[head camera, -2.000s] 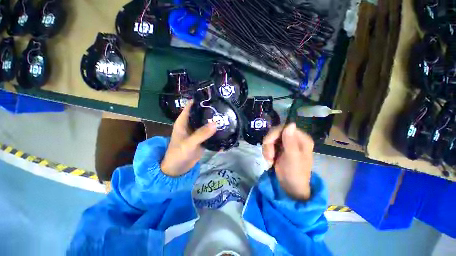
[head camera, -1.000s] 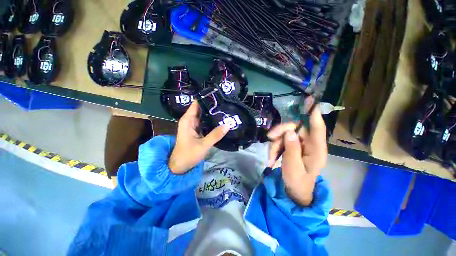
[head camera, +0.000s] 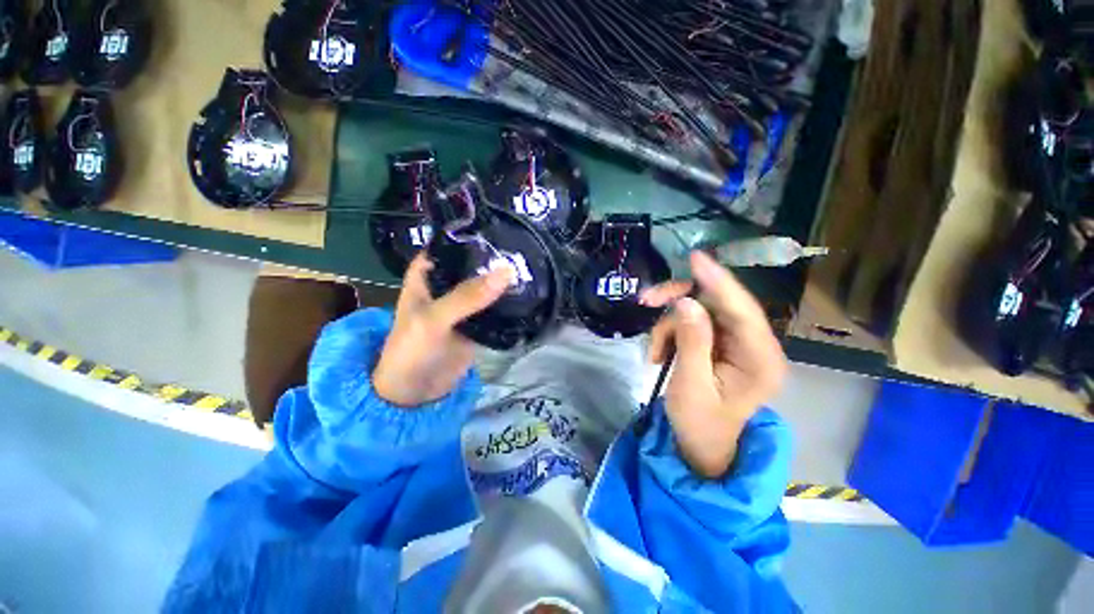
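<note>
My left hand (head camera: 430, 342) grips a round black housing (head camera: 518, 314) by its left side, thumb on the rim near the white centre part. The housing is raised above the bench front, its neck pointing up and left. My right hand (head camera: 723, 366) is to its right, blurred, fingers bent. A thin dark piece of cable (head camera: 659, 377) shows below its fingertips; the rest is hidden. Other housings lie behind on the green mat: one at the left (head camera: 396, 216), one at the back (head camera: 536, 198) and one at the right (head camera: 619, 288).
A whitish squeeze bottle (head camera: 763, 251) lies right of the housings. Behind are a cable heap (head camera: 648, 60) and a blue holder (head camera: 438, 46). Housings stand on cardboard (head camera: 294, 222) at left and on more cardboard at right. Brown dividers (head camera: 894, 180) and blue bins (head camera: 918, 462) are at right.
The held housing has tipped and shifted slightly left. My right hand first moved up and right; its fingers have since changed pose, and the cable shows less. The view shifted slightly.
</note>
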